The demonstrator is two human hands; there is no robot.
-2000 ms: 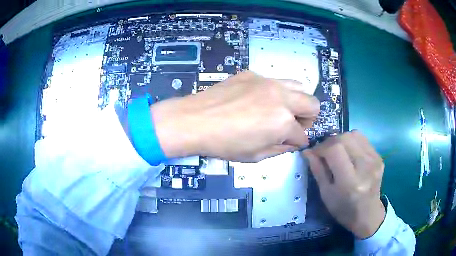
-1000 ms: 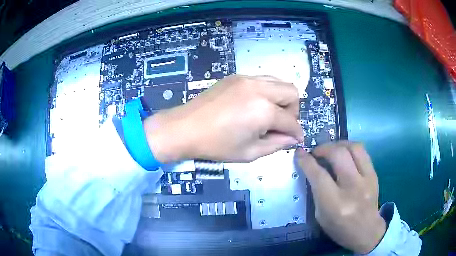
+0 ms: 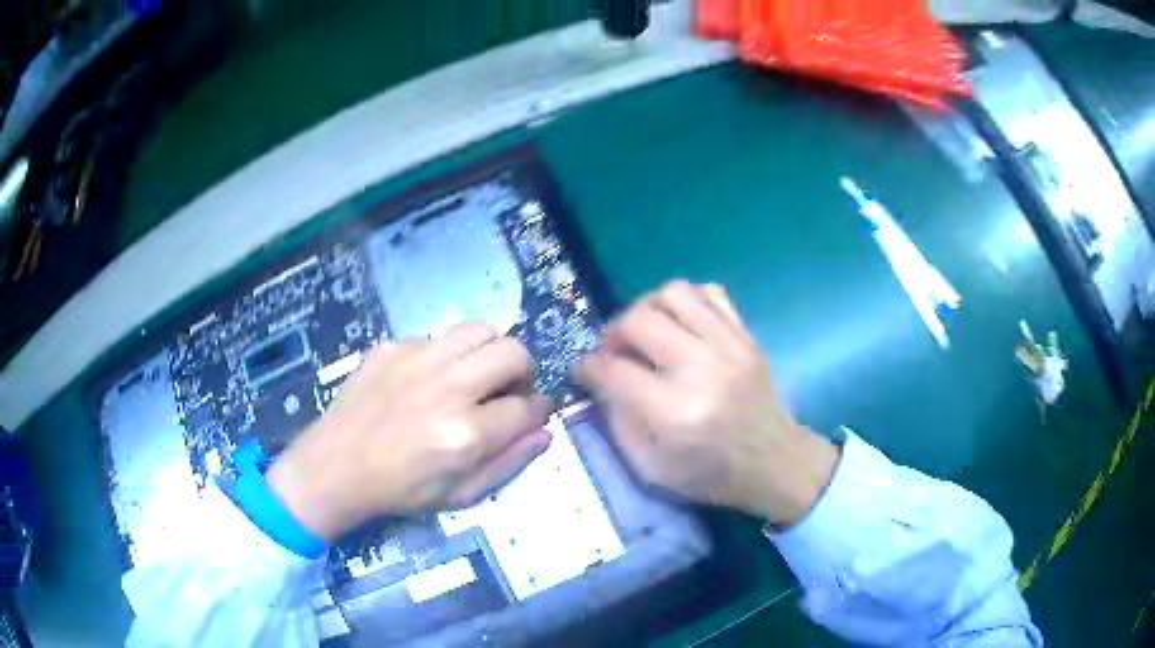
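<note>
The open laptop base (image 3: 557, 525) lies on the green surface, with silvery panels and a black mainboard (image 3: 342, 298) across its upper part. My left hand (image 3: 424, 430), with a blue wrist strap (image 3: 272, 506), is over the middle of the board, its fingers curled at the board's right part. My right hand (image 3: 690, 392) is at the right edge of the base, fingers bent, close to the left fingertips. Both hands are slightly blurred. Whether anything is between the fingertips is hidden.
White ribbon cables with blue ends (image 3: 902, 260) lie on the green surface at right, beside a pale crumpled scrap (image 3: 1042, 365). Red-orange bags (image 3: 842, 44) are at the top. Another silvery assembly (image 3: 1077, 177) is at far right. A pale rail (image 3: 317, 196) curves behind the base.
The view has swung right, so the base appears lower, left and tilted. My right hand has moved up beside the base's right edge, and a small gap now shows between the hands.
</note>
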